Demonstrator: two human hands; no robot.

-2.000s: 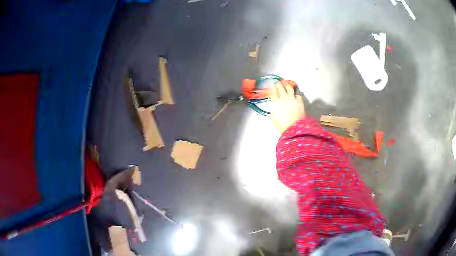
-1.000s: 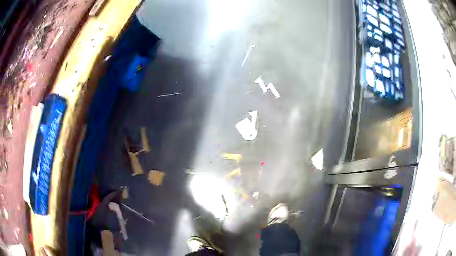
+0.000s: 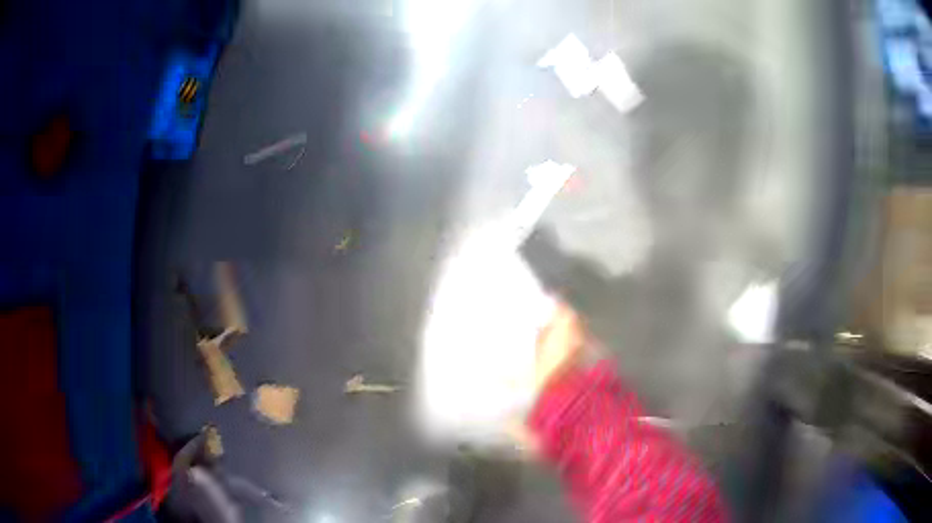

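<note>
My right hand (image 3: 560, 345) is low over the scrap-strewn grey floor (image 3: 378, 306), with its red patterned sleeve coming from the lower right. The hand is blurred and partly lost in a bright glare, so its fingers and any held thing cannot be made out. A dark blur lies just beyond it. A narrow white piece (image 3: 542, 194) lies on the floor above the hand, and a notched white piece (image 3: 577, 67) lies farther up. Another white piece (image 3: 755, 313) is to the right. My left hand is out of the picture.
A blue machine side (image 3: 97, 235) with red areas runs along the left edge. Several tan offcuts lie at lower left, including a squarish one (image 3: 276, 403) and a narrow one (image 3: 370, 386). A red strip (image 3: 153, 460) hangs at lower left. Blurred shelving stands at the right edge.
The view was lower over the floor, rose with no hand visible, and is now close again. My right hand has come back into view; the orange material and scissors seen with it earlier are not discernible.
</note>
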